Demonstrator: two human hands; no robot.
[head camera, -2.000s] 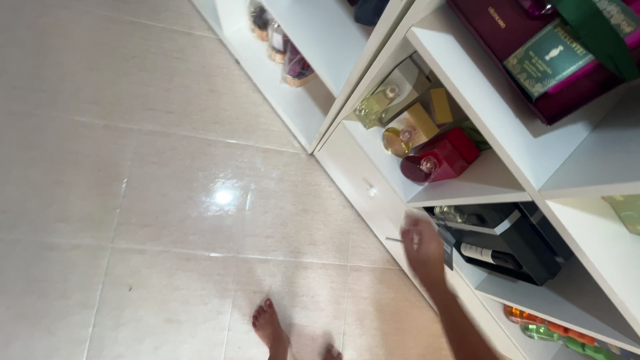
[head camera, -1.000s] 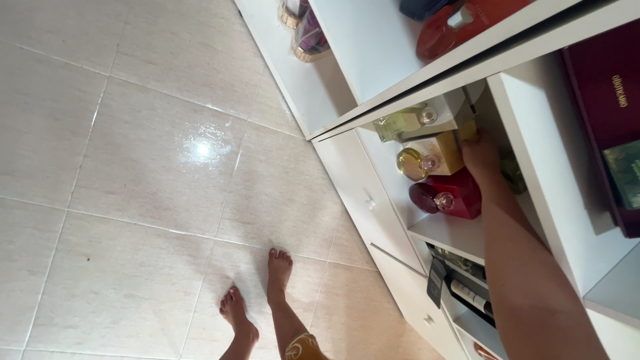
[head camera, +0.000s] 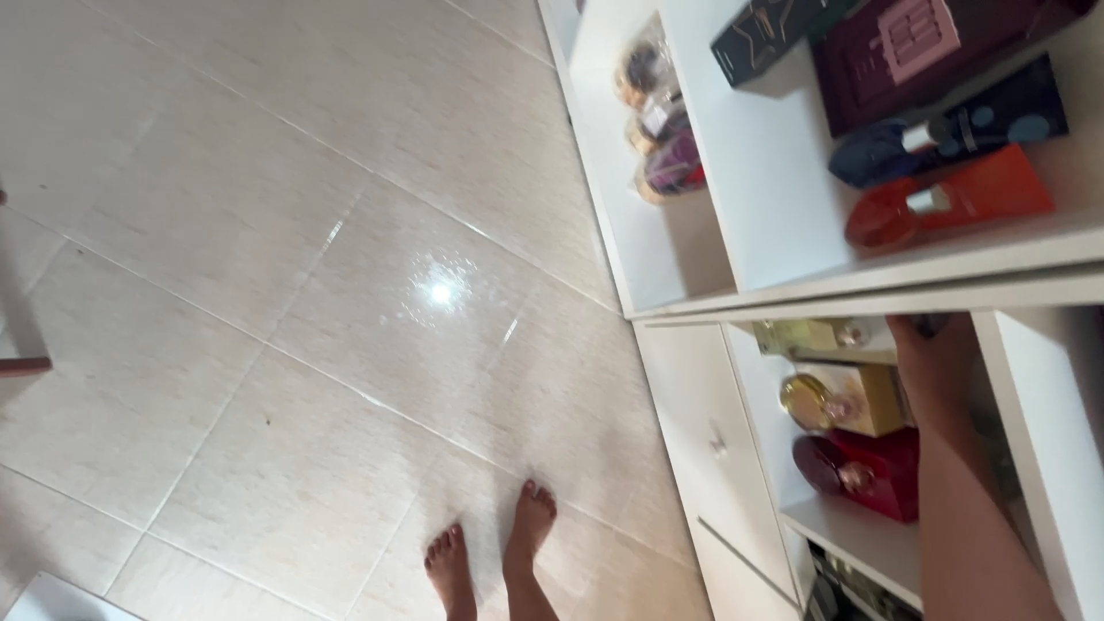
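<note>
My right hand (head camera: 936, 345) reaches into a white shelf compartment, behind a pale green perfume bottle (head camera: 806, 336). Its fingers are mostly hidden by shadow and the shelf edge, so what it touches cannot be made out. Beside the wrist stand a round gold perfume bottle (head camera: 804, 401) with a gold box (head camera: 871, 398), and a dark red perfume bottle (head camera: 818, 464) in front of a red box (head camera: 888, 473). My left hand is out of the picture.
The neighbouring white shelf (head camera: 768, 207) holds a blue bottle (head camera: 871, 153), an orange-red bottle (head camera: 880, 216), dark boxes and several wrapped items (head camera: 668, 164). Drawers (head camera: 703, 414) form the unit's front. Bare feet (head camera: 528, 526) stand on the tiled floor (head camera: 302, 388). A reddish-brown leg (head camera: 24, 367) shows at left.
The right hand, over the drawer front two seconds ago, has moved into the perfume compartment. From near the gold box it has shifted deeper, behind the green bottle. The view has swung toward the neighbouring shelf.
</note>
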